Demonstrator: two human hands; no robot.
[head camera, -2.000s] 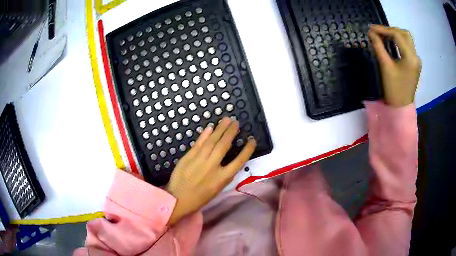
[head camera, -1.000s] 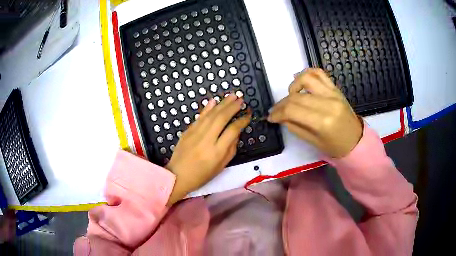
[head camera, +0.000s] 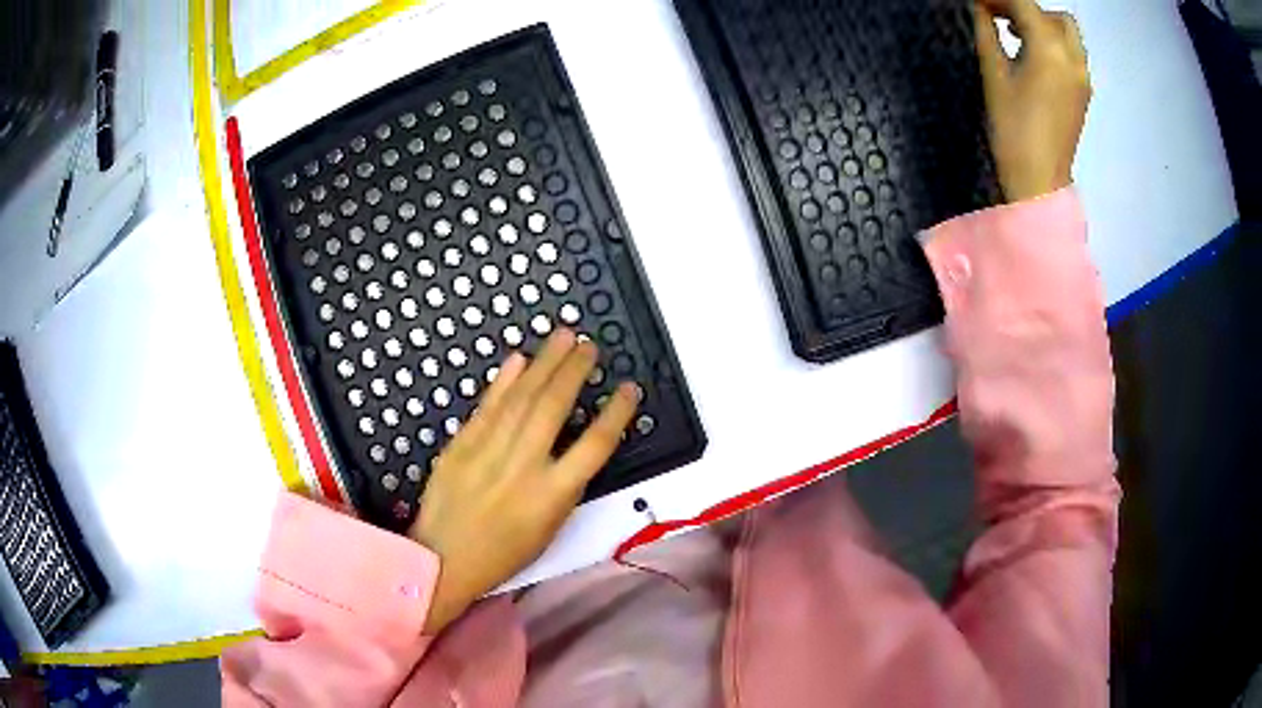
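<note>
The black working tray (head camera: 664, 374) lies in front of me, with rows of small round metallic parts (head camera: 437, 296) in its pockets. Several pockets along its right side show no bright part. My left hand (head camera: 505, 463) rests on its lower right area, fingers spread, covering some pockets. A second black tray (head camera: 775, 263) lies to the right with round pockets, some dark or hard to read. My right hand (head camera: 1041, 104) is over its far right part at the top edge of the picture, thumb and fingers bent together. Whether it holds a thin tool cannot be seen.
Another filled black tray (head camera: 53, 546) is at the far left edge. A black marker (head camera: 107, 104) and a pen (head camera: 60, 215) lie upper left. A small dark stub (head camera: 639, 506) is at the near edge. Yellow, red and blue tape marks the white table (head camera: 166, 401).
My right hand has left the working tray's right side and moved up and right over the second tray. My left hand stays on the working tray. The camera view has shifted.
</note>
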